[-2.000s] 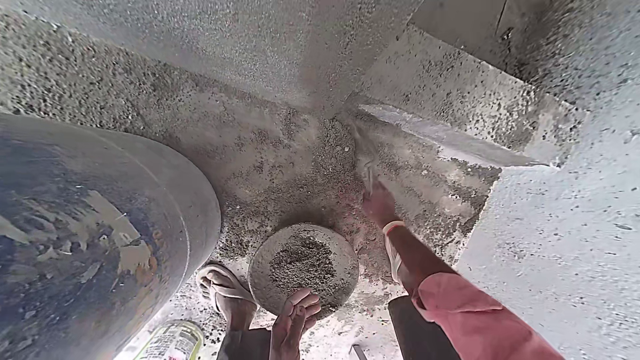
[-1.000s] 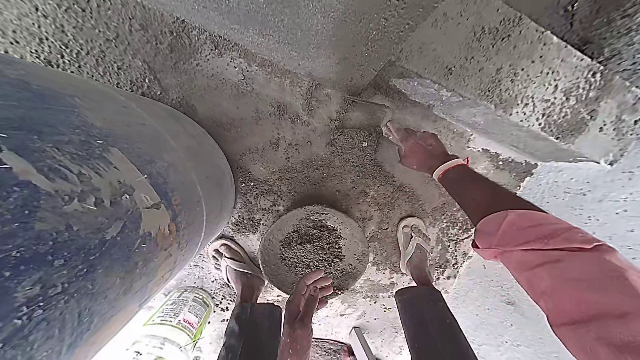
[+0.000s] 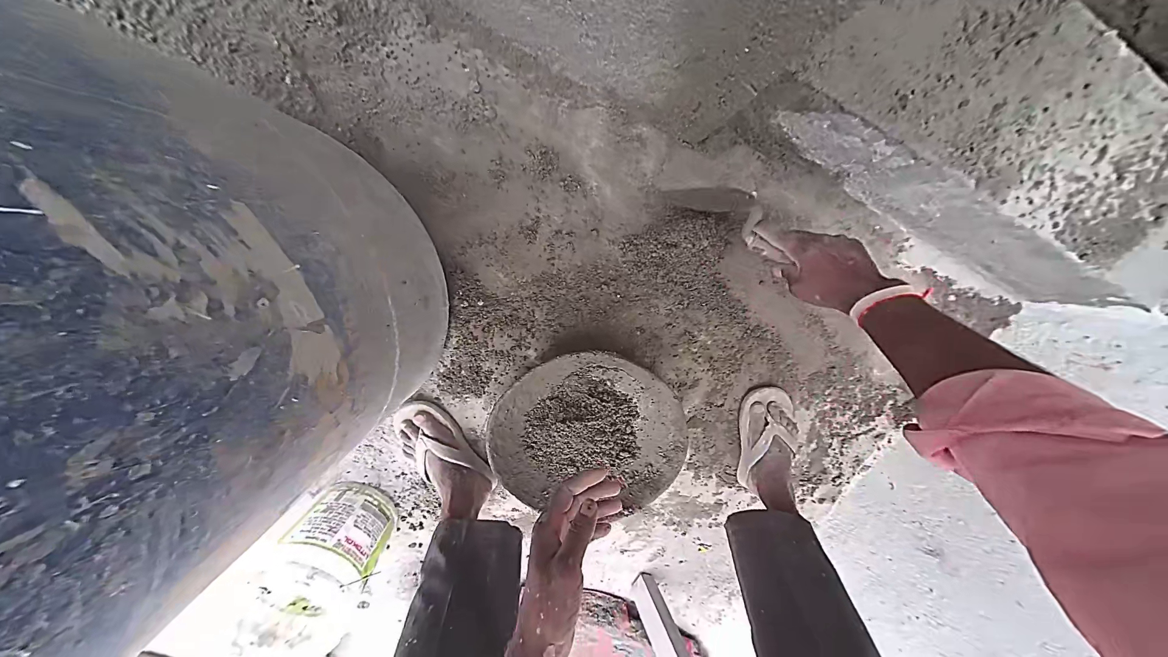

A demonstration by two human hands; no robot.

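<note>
A masonry trowel (image 3: 712, 199) lies low over the dusty floor at upper right of centre, its handle in my right hand (image 3: 832, 269). Grey crumbly debris (image 3: 680, 251) is spread along the near side of its blade. A round shallow pan (image 3: 664, 411) with a heap of grey mortar crumbs (image 3: 584, 422) stands on the floor between my feet. My left hand (image 3: 575, 529) is held over the pan's near rim, fingers curled and apart, with nothing seen in it. Whether it touches the rim, I cannot tell.
A large blue, mortar-smeared drum (image 3: 210, 301) fills the left side. Below it stands a clear plastic container (image 3: 342, 534) with a label. Rough plastered masonry with a ledge (image 3: 949, 201) is at upper right. A pale metal bar (image 3: 659, 616) lies at bottom centre, close to my legs.
The trowel blade shows more clearly now, with debris gathered along it. My right hand has moved from its earlier place near the wall's foot. My left hand stays by the pan.
</note>
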